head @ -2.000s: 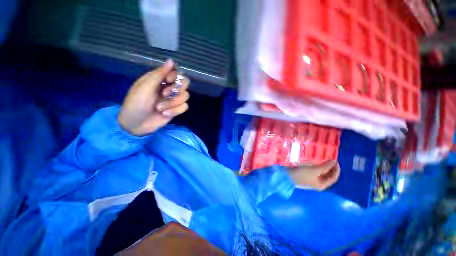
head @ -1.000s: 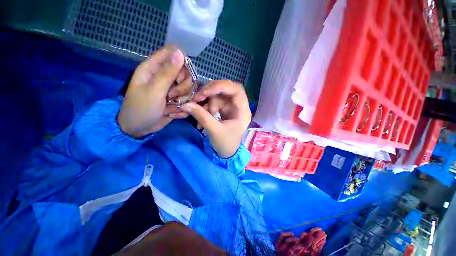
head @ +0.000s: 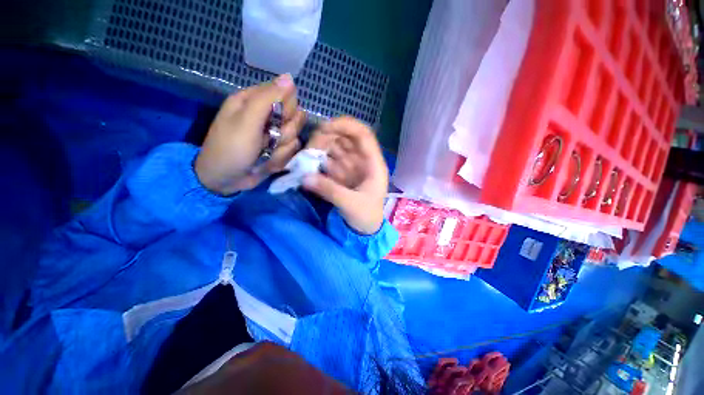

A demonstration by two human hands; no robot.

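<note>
My left hand point(head: 245, 139) holds a shiny silver metal ring, perhaps a bangle point(head: 272, 133), at the fingertips; the fingers hide part of it. My right hand point(head: 351, 171) pinches a small crumpled white cloth point(head: 299, 169) close beside the ring; I cannot tell if they touch. Both hands are in front of the blue jacket, just below the bench edge. A white translucent bottle point(head: 279, 35) stands on the grey perforated strip point(head: 181, 40) above my hands, its top cut off by the picture's edge.
A large red compartment tray point(head: 533, 116) at the right holds several rings in its near pockets, with white sheets point(head: 432, 108) under it. Below are a smaller red tray point(head: 471, 245) with shiny film and a blue bin point(head: 525, 266) of mixed small items. Red objects point(head: 467, 374) lie on the blue floor.
My right hand came up from the lower tray to my left hand. Since the middle frame, the ring has turned in my left hand and the white cloth shows more fully in my right.
</note>
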